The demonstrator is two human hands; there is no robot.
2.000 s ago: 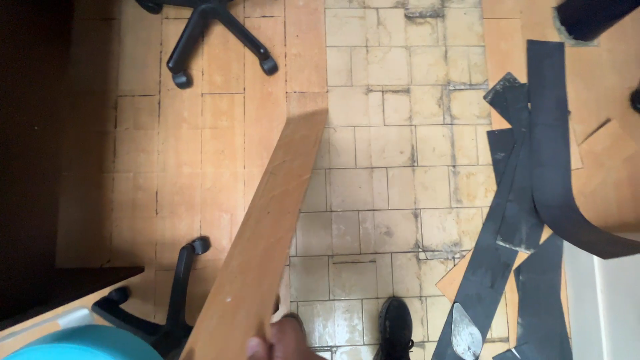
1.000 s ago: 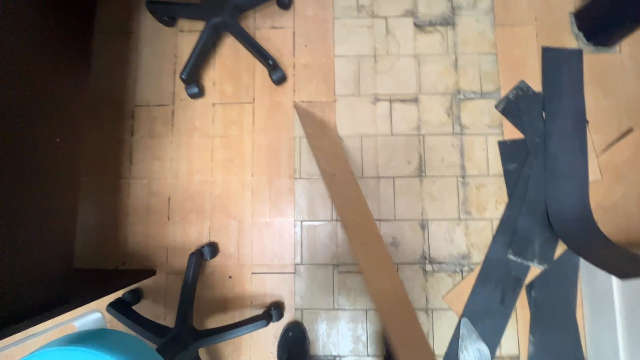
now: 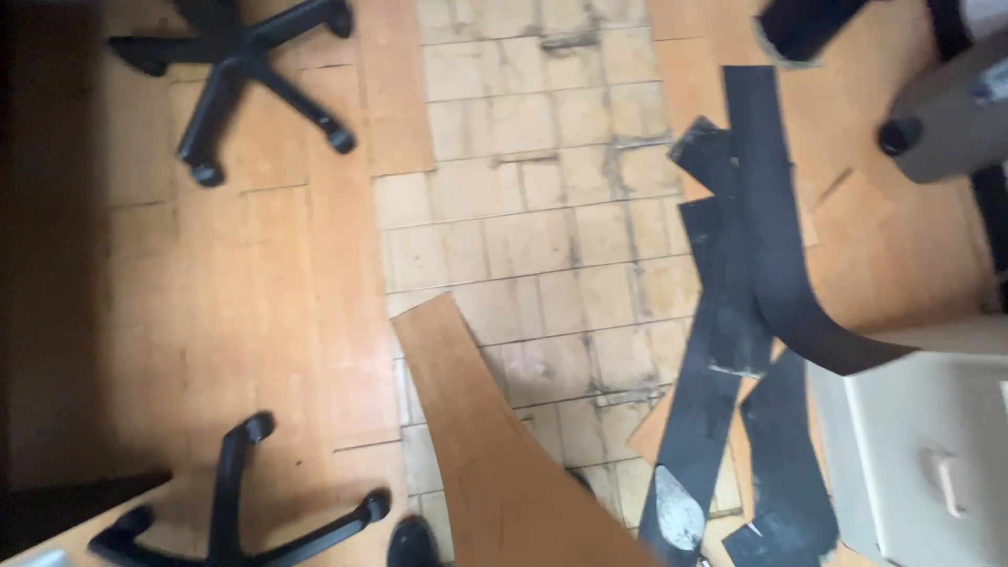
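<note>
A long wood-look vinyl floor plank reaches up from the bottom edge, its far end over the old beige tiles. Its near end runs out of the frame, and neither of my hands shows. Laid wood-look planks border the tiles on the left. To the right lie loose dark-backed strips in a pile, and one long strip curves up against a light metal cabinet. A trowel with a pale pointed blade rests on the lower strips.
Two black swivel-chair bases stand on the left, one at the top and one at the bottom. The light cabinet is at the lower right. More dark furniture parts are at the upper right. A black shoe shows below.
The plank has swung from leaning right to leaning left, and its far end sits lower in view. A hand held its near end two seconds ago; now no hand shows.
</note>
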